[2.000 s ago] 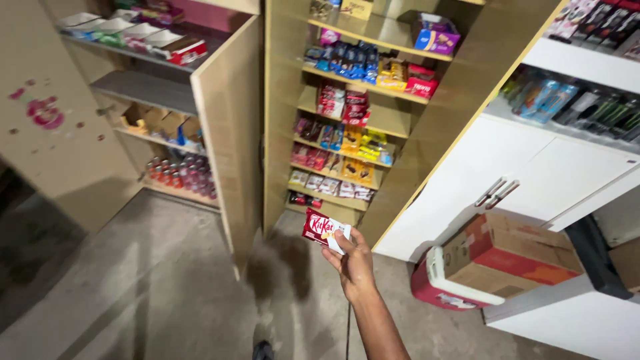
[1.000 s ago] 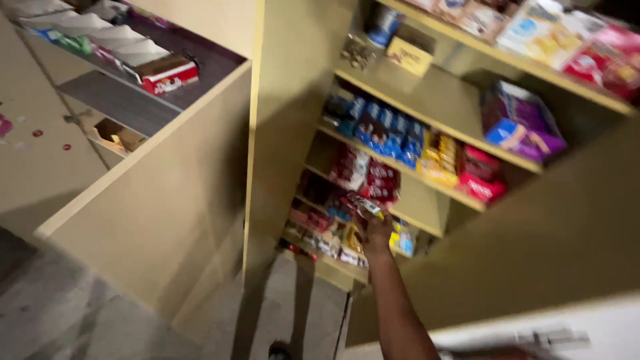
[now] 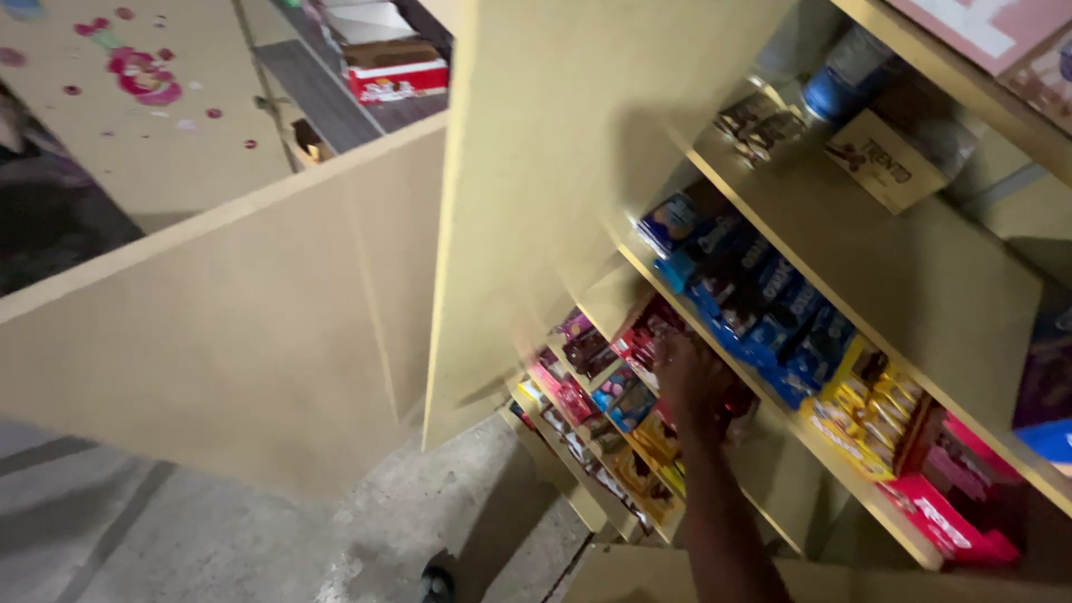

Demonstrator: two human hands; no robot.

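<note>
My right hand [image 3: 691, 373] reaches into an open cabinet, on the shelf just below the blue packs. Red-wrapped chocolate packs [image 3: 643, 335] lie at its fingers, and more dark red wrappers show beside it. Whether the hand still holds a pack is hidden by shadow and blur. On the shelf above stand blue Oreo packs [image 3: 775, 285], a yellow display box of bars [image 3: 871, 410] and a red Trento box [image 3: 950, 519]. Below the hand's shelf are a blue box of sweets [image 3: 624, 398] and pink-red packs [image 3: 574, 398]. My left hand is out of view.
A beige cabinet door [image 3: 536, 193] stands open left of the shelves, with another door panel [image 3: 218, 335] beyond it. Further left, a red and white box [image 3: 398, 79] sits on a grey shelf. A cream Trento box [image 3: 883, 163] is higher up. My foot [image 3: 437, 582] is on the concrete floor.
Two seconds ago my right hand held a red KitKat pack in front of the cabinet; now it is in among the shelf's red packs. The view has moved much closer to the shelves.
</note>
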